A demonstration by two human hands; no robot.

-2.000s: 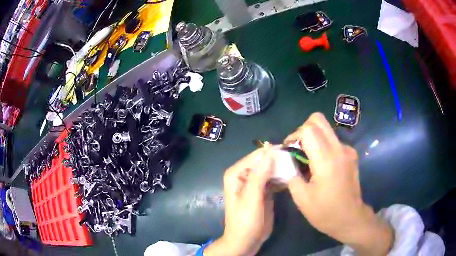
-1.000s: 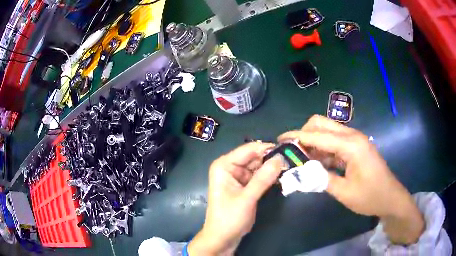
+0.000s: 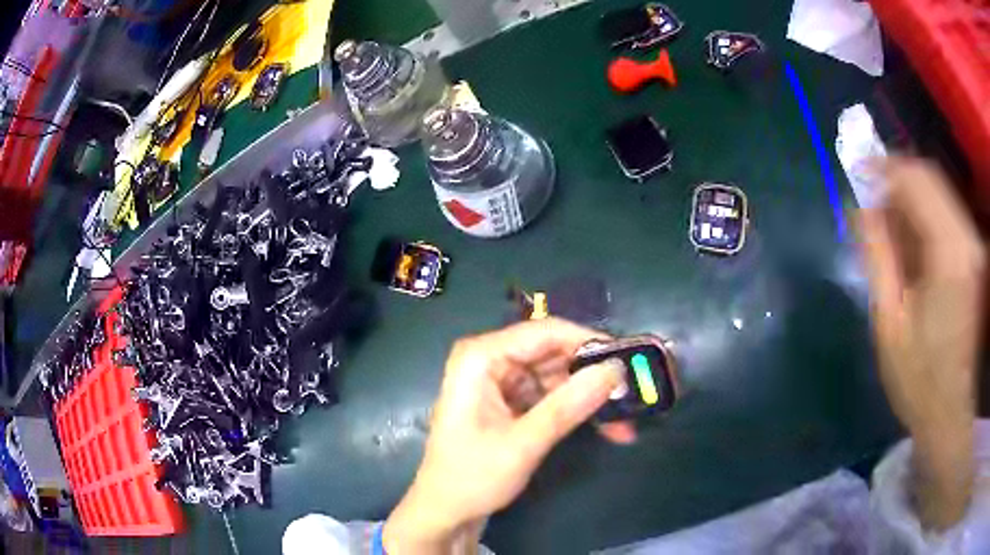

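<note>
A smartwatch (image 3: 649, 377) with a lit screen showing a green-yellow bar is in my left hand (image 3: 505, 417), thumb on its screen and fingers around its metal rim. My right hand (image 3: 923, 287) is at the far right, blurred, beside the blue stick. A white wipe (image 3: 861, 150) lies or is held just beyond its fingertips; blur hides whether the fingers touch it. A small gold-orange flex piece (image 3: 537, 305) lies behind my left hand.
A heap of spring clamps (image 3: 233, 314) and a red tray (image 3: 109, 439) are at left. Two clear bottles (image 3: 491, 179) stand at the back. An open watch case (image 3: 719, 219), a dark watch (image 3: 641, 145), a red knobbed piece (image 3: 641, 72) and a blue stick (image 3: 814, 141) lie beyond my hands.
My right hand has moved from the watch to the far right, and the white wipe has gone there with it. My left hand still holds the lit watch. The view has shifted slightly.
</note>
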